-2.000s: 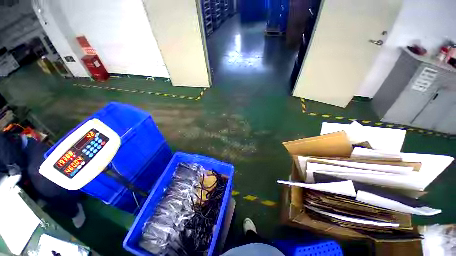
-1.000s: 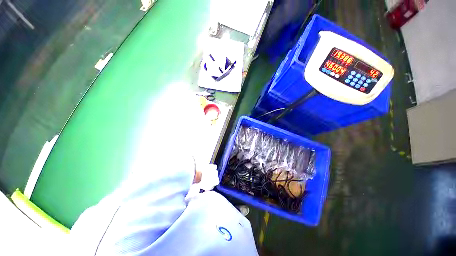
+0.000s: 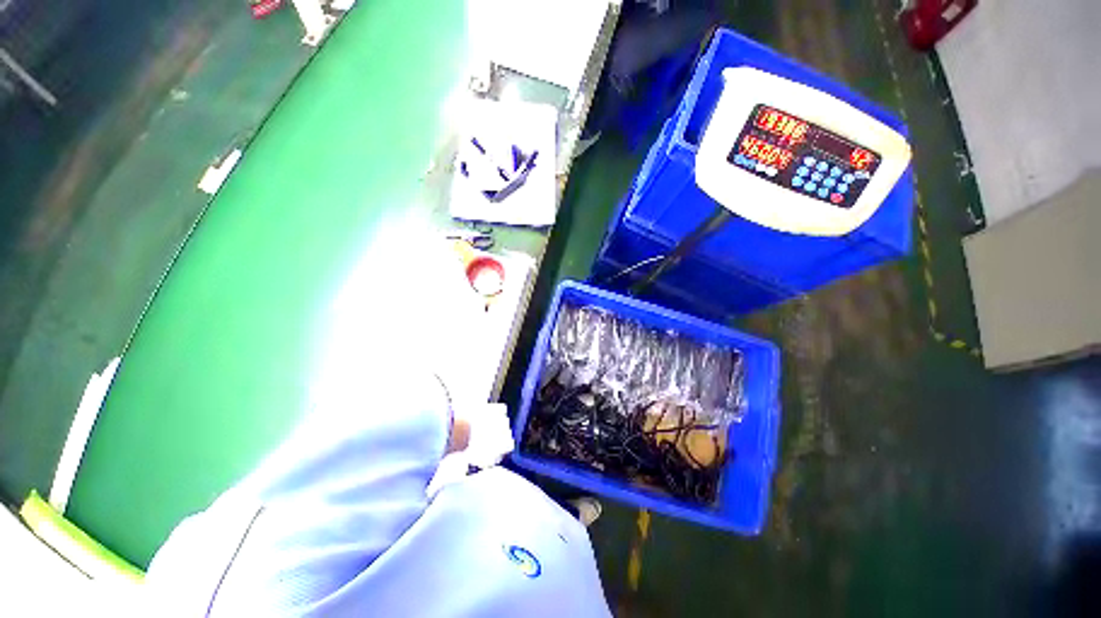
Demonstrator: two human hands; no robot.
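Observation:
My left hand (image 3: 485, 439), in a white glove, is low in the centre, close to my body and beside the near left corner of a blue tote. Glare blurs its fingers, and I cannot tell whether it holds anything. My right hand is out of the picture. The blue tote (image 3: 757, 441) stands on the floor, with clear-bagged dark pieces (image 3: 640, 356) in a row on its far side and loose black cables (image 3: 604, 437) on its near side. A piece of brown cardboard (image 3: 688, 435) shows among the cables.
A scale head (image 3: 803, 151) with red digits stands on a post above larger blue crates (image 3: 773, 272). The green-topped bench (image 3: 229, 326) runs along the left, bearing a white sheet with dark pieces (image 3: 505, 163) and a red-yellow tape roll (image 3: 485, 277). Glare whitens its near part.
The view has swung left from the doorway and scrap carton to the bench. My gloved left hand and sleeve have come into view. In the last second the view shifts only slightly.

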